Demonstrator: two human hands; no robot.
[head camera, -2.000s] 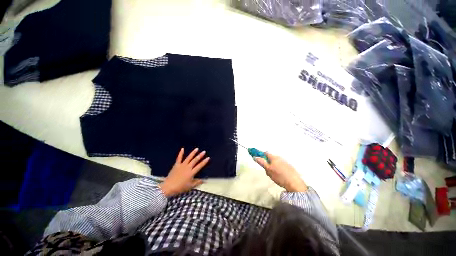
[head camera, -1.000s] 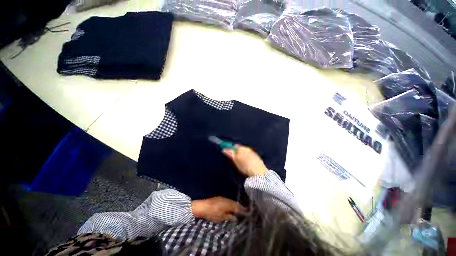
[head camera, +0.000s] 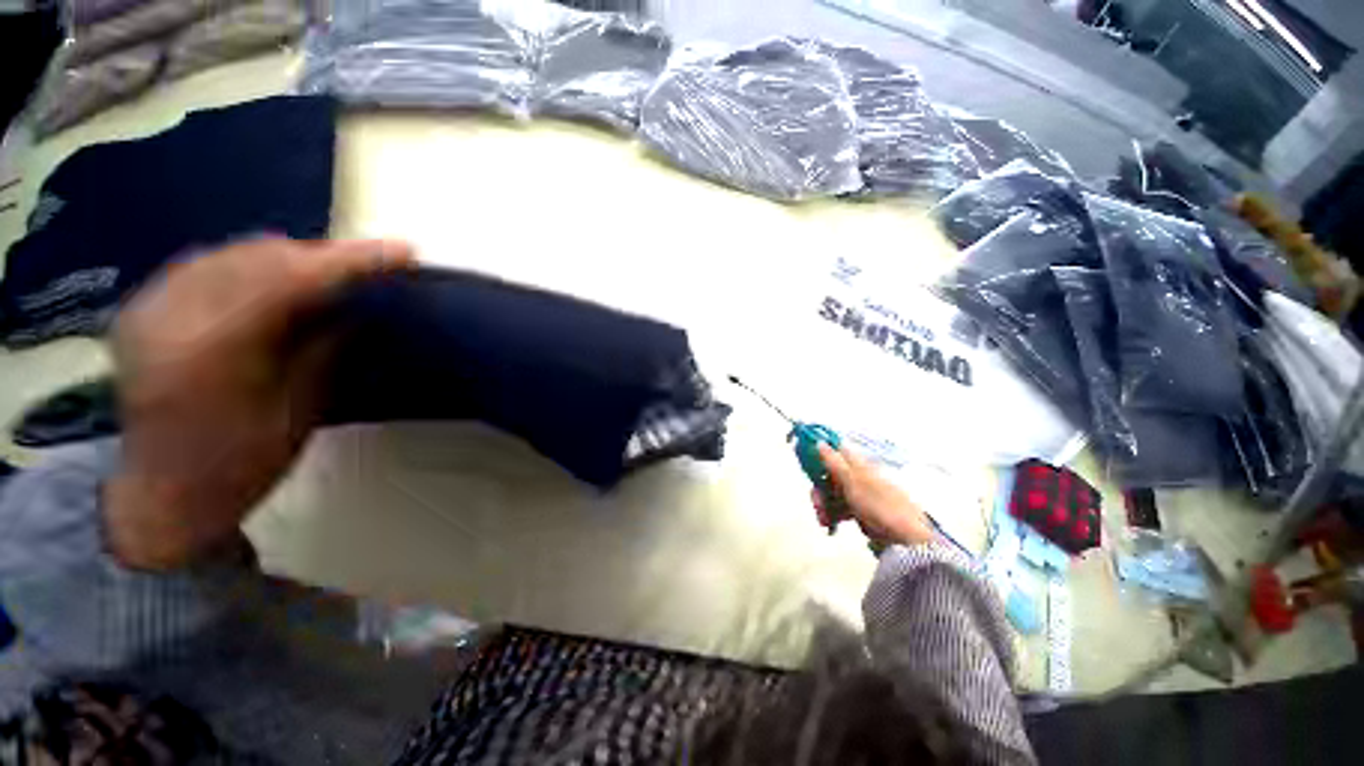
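Observation:
The dark sleeveless top (head camera: 494, 352) is lifted off the table and bunched lengthwise, with its black-and-white check showing at the right end. My left hand (head camera: 225, 382) is raised at the left, large and blurred, and grips the top's left end; its fingertips are partly hidden. My right hand (head camera: 875, 497) holds the teal air blow gun (head camera: 815, 449) upright over the table, its thin nozzle pointing up-left, close to the checked end of the top but apart from it. The white printed poly bags (head camera: 898, 347) lie beyond my right hand.
Waiting dark tops (head camera: 195, 187) lie at the left. Grey plastic-wrapped bundles (head camera: 748, 120) line the far edge. Bagged garments (head camera: 1122, 299) are heaped at right. A red-and-black checked pincushion (head camera: 1056, 506) and a red object (head camera: 1272, 599) are at the near right.
The top was flat on the table and is now lifted and bunched in my left hand, which moved left and up. My right hand with the blow gun moved right, off the top.

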